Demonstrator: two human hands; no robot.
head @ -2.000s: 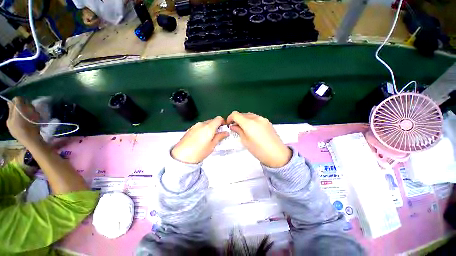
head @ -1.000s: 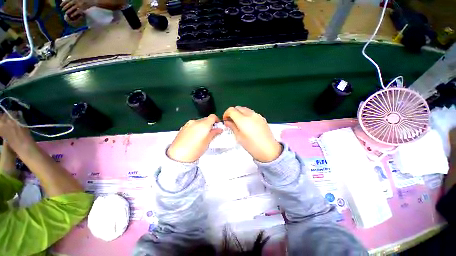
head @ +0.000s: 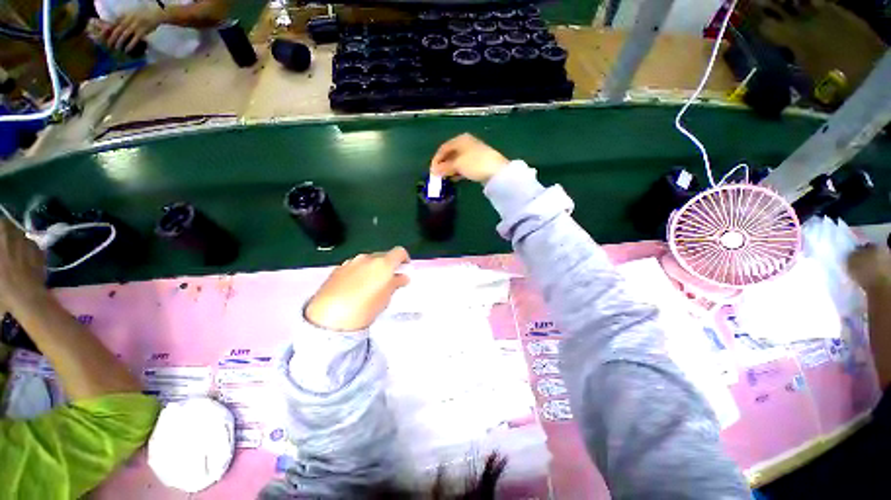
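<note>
My right hand [head: 469, 160] reaches over the green conveyor belt [head: 371, 156] and holds a small white label [head: 435, 186] at its fingertips, at the top of a black cylindrical unit [head: 437, 217]. Whether the label is stuck down cannot be told. My left hand [head: 358, 287] is at the top of the white label sheets [head: 440, 361] on the pink bench; its fingers are bent and what lies under them is hidden. Black units without a visible label stand to the left, one of them here [head: 315, 215]. A unit with a white patch [head: 674, 190] stands to the right.
A pink desk fan [head: 733, 239] stands right of the sheets, its white cable running up. A white round item [head: 191, 444] lies at left. A neighbour's green-sleeved arm [head: 78, 361] is at far left. Stacked black units [head: 449, 59] are on the far bench.
My right hand has left my left hand and moved forward over the belt to a black unit, with a label in its fingers. The units on the belt have shifted right in view.
</note>
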